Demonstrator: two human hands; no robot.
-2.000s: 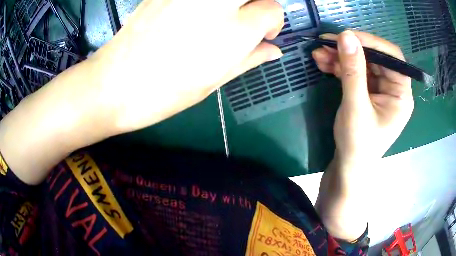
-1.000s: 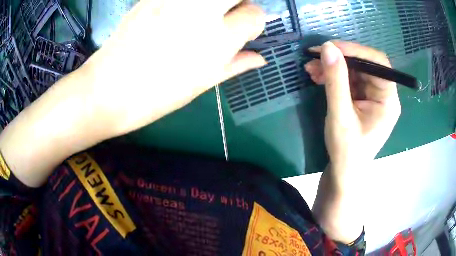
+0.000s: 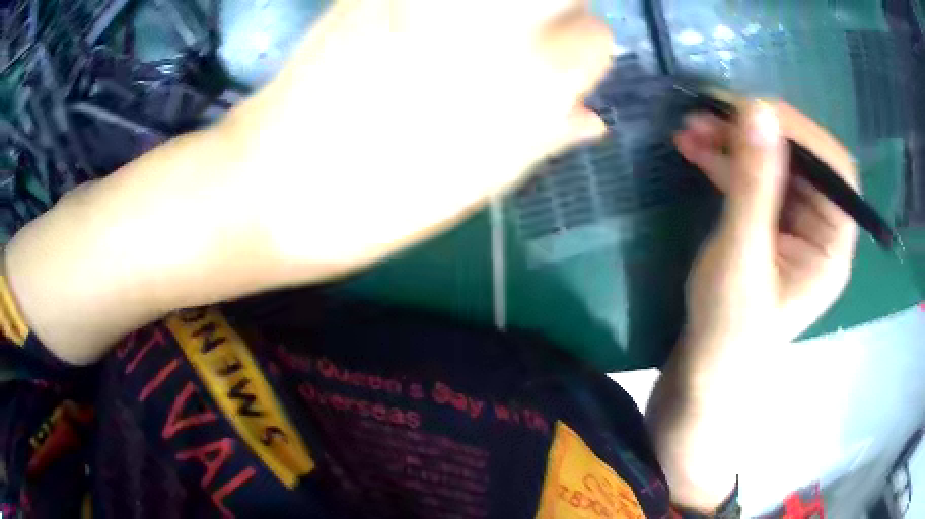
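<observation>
My left hand is at the top centre, its fingertips closed on a black plastic frame, of which a thin dark bar shows past the fingers. The hand hides most of the frame. My right hand holds black tweezers like a pen, tips pointing up and left near the frame. The tips are blurred, so whether they hold a pad cannot be told. A clear backing sheet with rows of small dark adhesive pads lies under and between the hands.
A tangled pile of black frames is at the upper left. A pale thin line runs down the green mat. More dark striped sheets are at the far right. A red object is beyond the mat at the lower right.
Both hands and the frame have shifted right in the picture, as has the whole scene. The view is now blurred. The tweezers slope more steeply than one second ago.
</observation>
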